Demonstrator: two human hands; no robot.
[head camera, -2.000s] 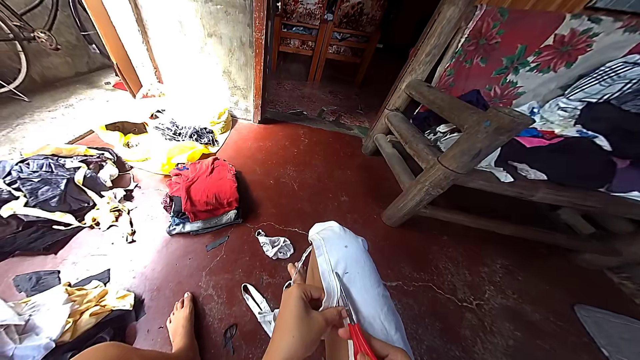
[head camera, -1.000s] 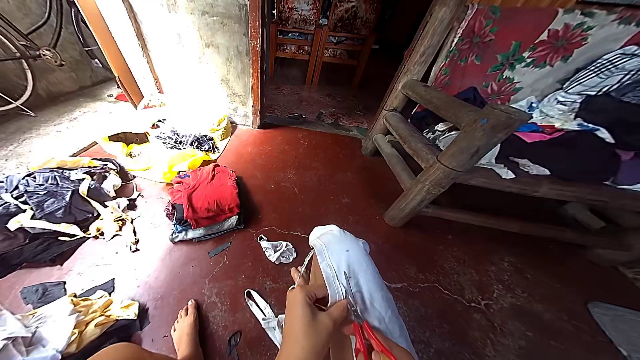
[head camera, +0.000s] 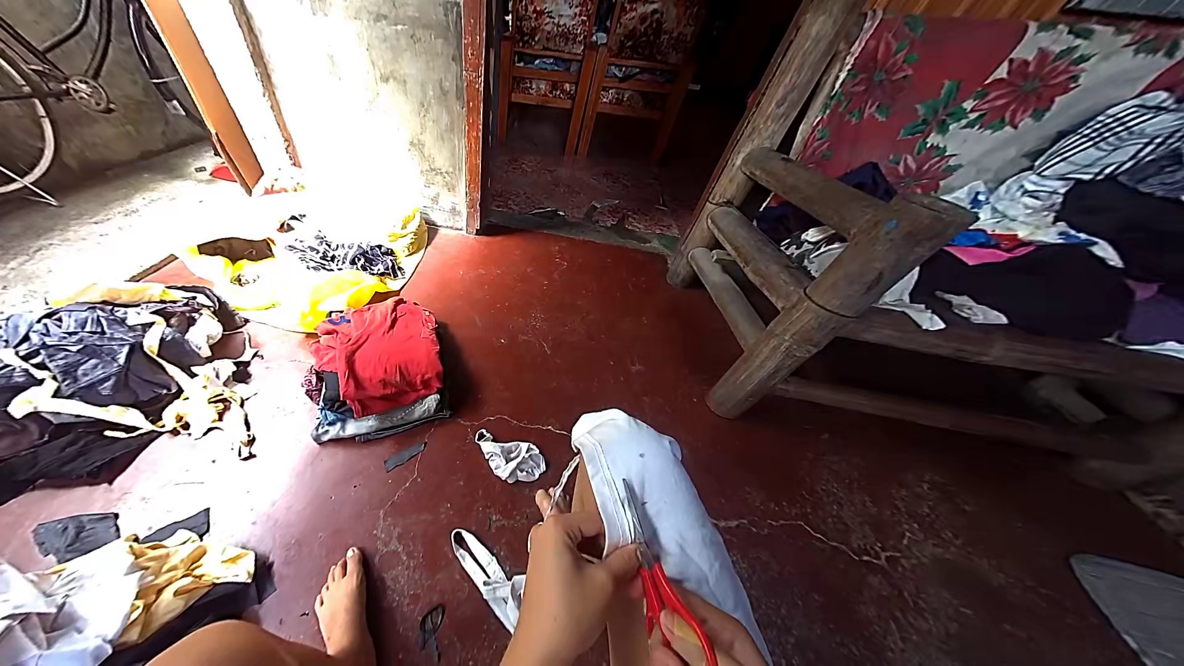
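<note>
A white cloth garment (head camera: 659, 481) lies over my raised leg at the lower middle. My left hand (head camera: 575, 564) pinches the garment's hemmed edge beside the blades. In my right hand (head camera: 708, 629) are scissors with red handles (head camera: 668, 601), their blades pointing up along the hem on the cloth. The blades look nearly closed; whether cloth lies between them is hard to tell. A small white cloth scrap (head camera: 511, 458) is on the red floor just left of the garment, and a white strip of cloth (head camera: 486, 573) lies partly behind my left forearm.
Folded clothes with a red shirt on top (head camera: 384, 356) sit ahead on the left. Dark and pale cloth heaps (head camera: 83, 361) spread at far left, near a yellow plastic bag (head camera: 324, 301). A wooden bench (head camera: 795, 342) holding clothes stands at right. My bare foot (head camera: 342, 606) rests on the floor.
The scissors' handles stood wider apart one second ago and are closer together now. My left hand keeps its hold on the white garment.
</note>
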